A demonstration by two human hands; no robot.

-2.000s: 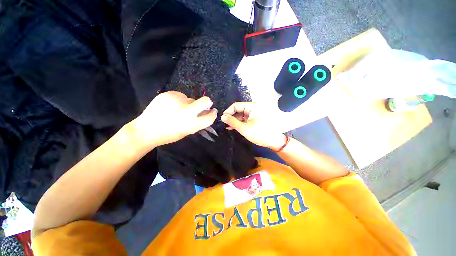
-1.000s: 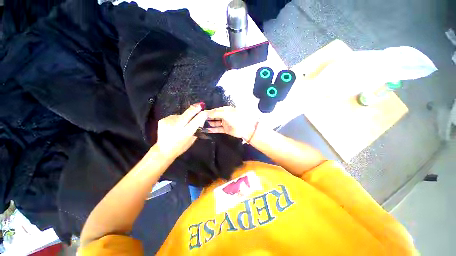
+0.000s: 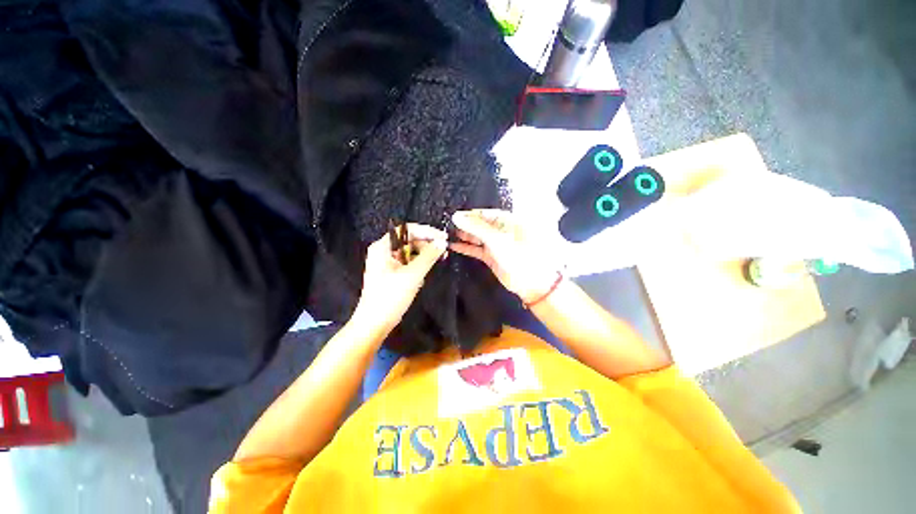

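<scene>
The black garment (image 3: 191, 231) lies in a large heap at the left and reaches my lap. Its nubbly charcoal area (image 3: 417, 151) is just beyond my hands. My left hand (image 3: 402, 271) is closed around a small metallic tool, apparently thread snips (image 3: 400, 243), its fingertips at a dark fold. My right hand (image 3: 502, 251), with a red wrist cord (image 3: 545, 292), pinches the fold close beside the left fingertips. A tiny pale glint shows between them. No needle or thread can be made out.
Three black cylinders with teal rings (image 3: 607, 193) stand on the white table (image 3: 603, 256), right of my hands. Beyond are a red-edged dark rectangle (image 3: 570, 108) and a steel flask (image 3: 581, 42). A pale board (image 3: 723, 326) holds a clear bag; a red basket (image 3: 35, 410) is far left.
My left hand has turned, so the tool, earlier pointing toward me, now points away from me. My hands have parted slightly from their overlap of a second ago. The view has shifted.
</scene>
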